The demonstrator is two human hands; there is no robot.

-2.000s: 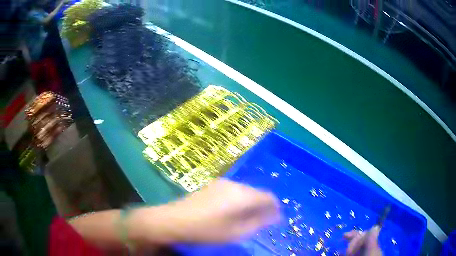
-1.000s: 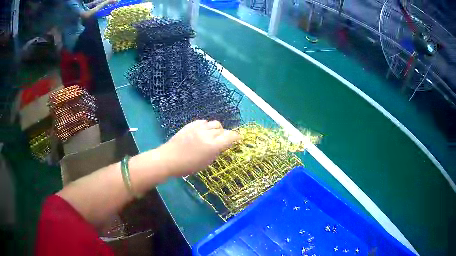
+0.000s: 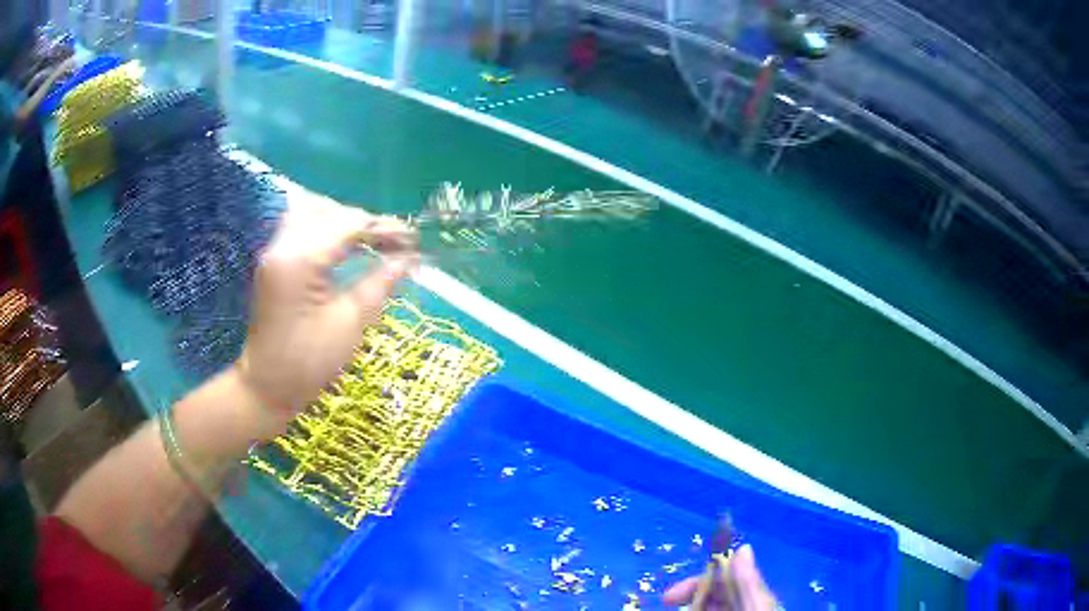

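My left hand [image 3: 313, 304] is raised over the gold frames and pinches a sprue frame [image 3: 531, 205] by its near end. The frame is seen nearly edge-on, blurred and pale, and sticks out to the right above the green surface. My right hand [image 3: 738, 585], cut off by the bottom edge, holds nippers [image 3: 721, 551] with dark jaws pointing up over the blue tray [image 3: 705, 477]. Small silver parts [image 3: 567, 561] lie scattered in the tray. A stack of gold sprue frames [image 3: 358, 424] touches the tray's left side, partly hidden by my left hand.
A dark pile of black sprue frames [image 3: 191, 227] lies beyond the gold stack, with more gold frames [image 3: 96, 119] behind. A blue bin [image 3: 1025, 582] stands at the lower right. Copper frames [image 3: 26, 352] and a carton [image 3: 90, 448] are at the left. A fan [image 3: 794, 48] stands across the bench.
My left hand has lifted a frame off the gold stack and away from it. My right hand with the nippers is back in view. The view has turned to the right.
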